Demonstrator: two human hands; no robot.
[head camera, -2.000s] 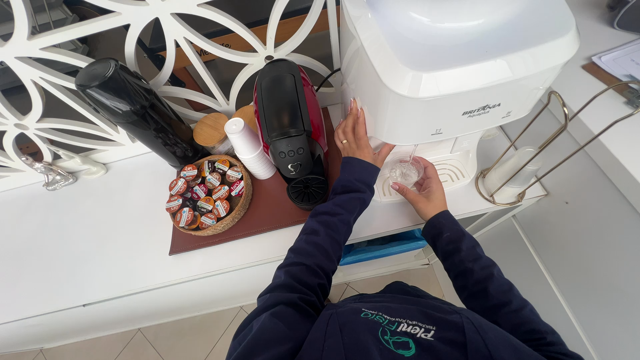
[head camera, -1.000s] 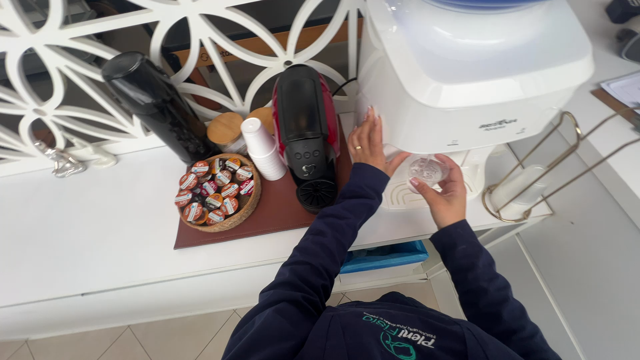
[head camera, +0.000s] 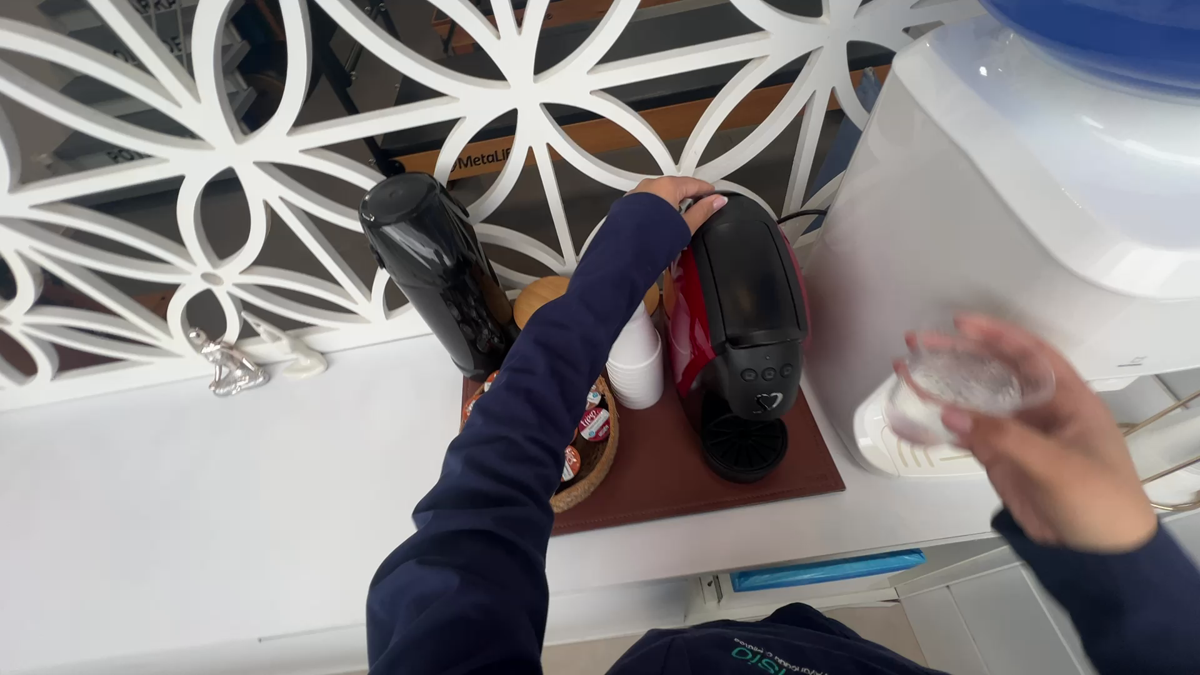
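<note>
My left hand (head camera: 684, 199) reaches to the rear of a red and black capsule coffee machine (head camera: 755, 281), its fingers over the back edge; what they grip there is hidden. In my right hand (head camera: 1050, 436) is a clear plastic cup (head camera: 975, 382), blurred, held in front of the white water dispenser (head camera: 994, 216). The machine's round drip tray (head camera: 745, 445) holds no cup. Just left of the machine stands a stack of white cups (head camera: 637, 364). My left sleeve partly covers a woven basket (head camera: 600, 469) of coffee capsules.
A black thermos flask (head camera: 436, 272) and a wooden lid (head camera: 541, 298) stand behind the basket. Beneath these things lies a brown mat (head camera: 787, 487). A white openwork screen (head camera: 525, 84) borders the counter (head camera: 234, 525), near small figurines (head camera: 230, 364). Gold-coloured wire (head camera: 1167, 412) shows at far right.
My left hand has moved from the water dispenser's side to the back of the coffee machine. My right hand has lifted the clear cup away from the dispenser's tray area. The view has shifted left.
</note>
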